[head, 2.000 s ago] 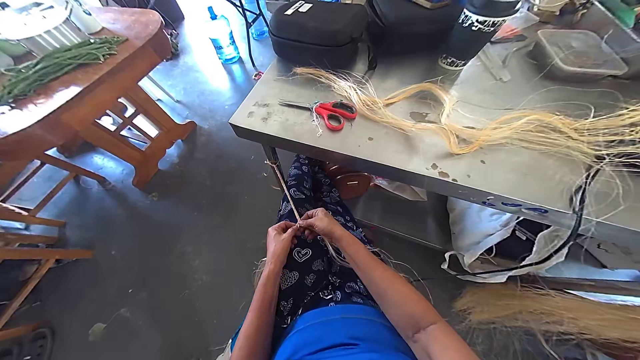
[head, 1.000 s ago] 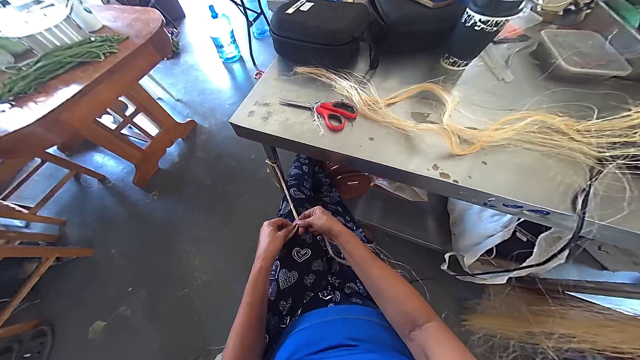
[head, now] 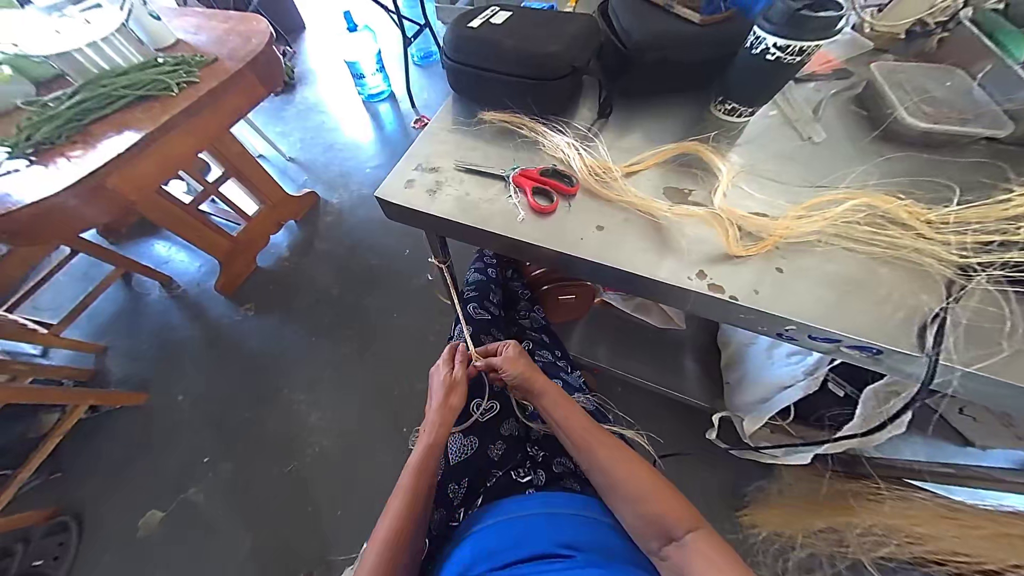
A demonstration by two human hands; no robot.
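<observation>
A thin braided fiber cord (head: 458, 302) runs taut from the metal table's leg, where it is tied, down to my hands above my lap. My left hand (head: 450, 379) pinches its lower end from the left, and my right hand (head: 509, 368) pinches it from the right, the fingertips nearly touching. Loose fiber strands (head: 616, 428) trail below over the patterned trousers. On the tabletop lie red-handled scissors (head: 544, 186), some thread around them, beside a long hank of pale plant fiber (head: 752, 228).
The metal table (head: 512, 232) holds black cases (head: 520, 56), a patterned tumbler (head: 772, 60) and a plastic container (head: 932, 100). At left stands a wooden table (head: 184, 120) with green stalks (head: 104, 96). A black cord (head: 928, 376) hangs at right above brown fiber (head: 880, 520).
My left hand has shifted slightly at the cord, its fingers now more upright beside it than one second ago. The scissors and the hank lie as before.
</observation>
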